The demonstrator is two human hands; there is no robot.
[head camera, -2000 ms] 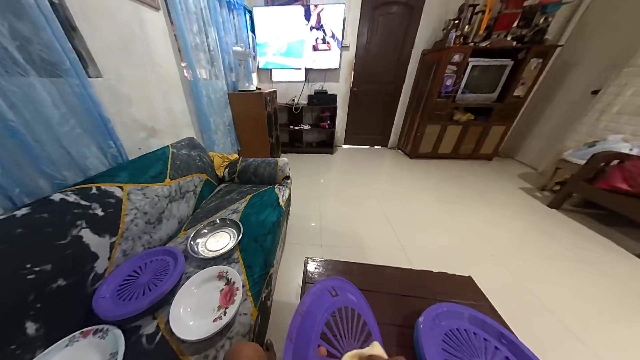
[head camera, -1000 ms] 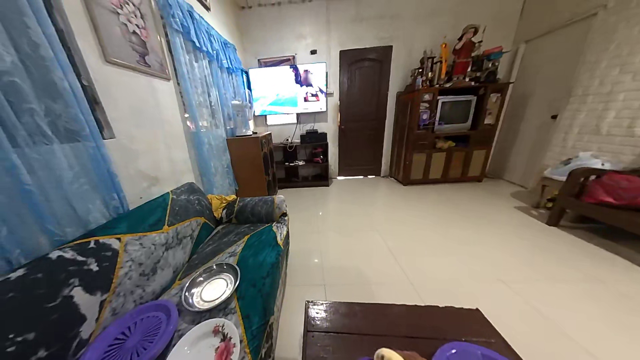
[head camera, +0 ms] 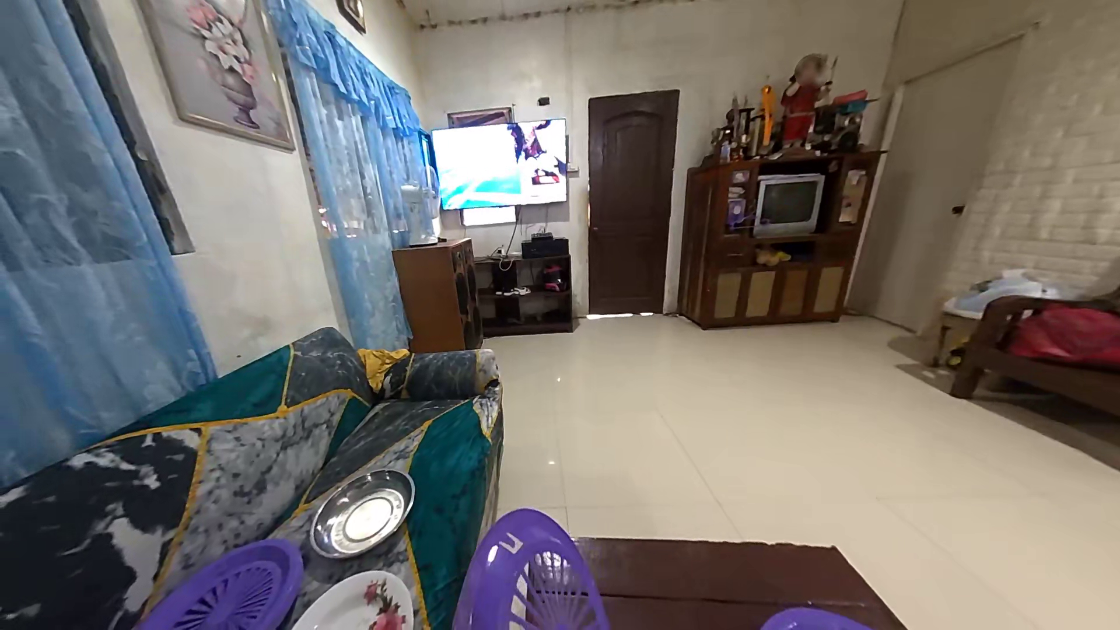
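A purple plastic slotted plate (head camera: 560,573) stands tilted up at the bottom centre, over the left end of the dark wooden table (head camera: 717,573); whatever holds it is below the frame. Part of another purple plate (head camera: 814,619) shows on the table at the bottom edge. On the sofa lie a shiny metal plate (head camera: 363,514), a white plate with pink flowers (head camera: 359,604) and a purple slotted plate (head camera: 229,588). Neither my left hand nor my right hand is visible.
The sofa (head camera: 455,446) with a patterned cover runs along the left, beneath blue curtains. Tiled floor (head camera: 647,420) stretches to a brown door (head camera: 632,201). A wooden cabinet (head camera: 735,293) holds an old television; a wooden bench (head camera: 989,350) stands at the right.
A purple plate has come up tilted at the bottom centre, where one second ago none stood raised. The fingers and pale item at the bottom edge are out of sight. The view has tipped upward.
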